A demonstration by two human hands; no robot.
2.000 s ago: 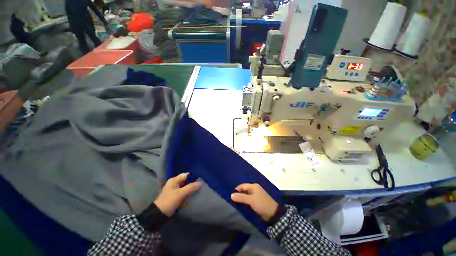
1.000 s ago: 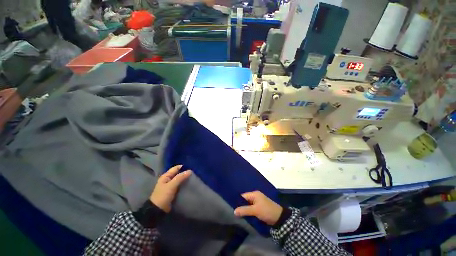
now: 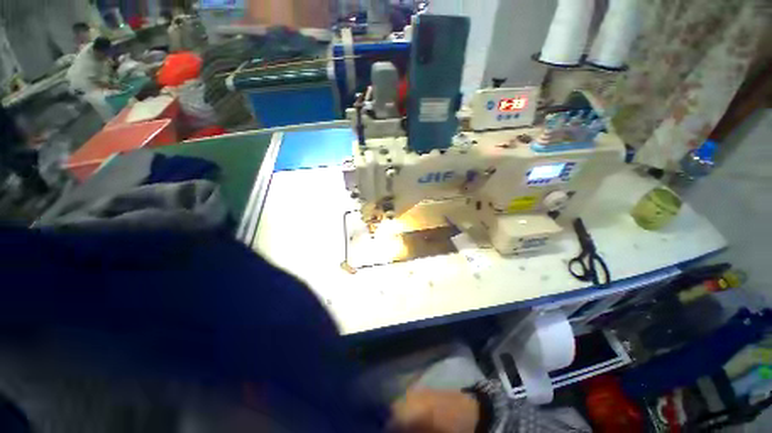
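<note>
The blue binding (image 3: 169,304) fills the lower left as a large, dark, blurred mass close to the camera. Part of the grey fabric (image 3: 140,203) shows behind it on the green side table. My right hand (image 3: 436,411) is blurred and cut off at the bottom edge, at the right end of the blue cloth; its fingers are hidden or too blurred to tell its grip. My left hand is not in view. The cream-white sewing machine (image 3: 499,182) stands on the white table, its needle area lit.
Black-handled scissors (image 3: 589,258) and a yellow-green jar (image 3: 657,208) are on the table's right. A white slip lies near the plate (image 3: 432,243). A white roll (image 3: 554,340) hangs below the table. A phone (image 3: 436,80) stands upright on the machine. A person (image 3: 91,74) is far back left.
The view has swung right and blurred. The cloth has been raised across the lower left, blue side showing. My left hand has gone out of view; my right hand is lower.
</note>
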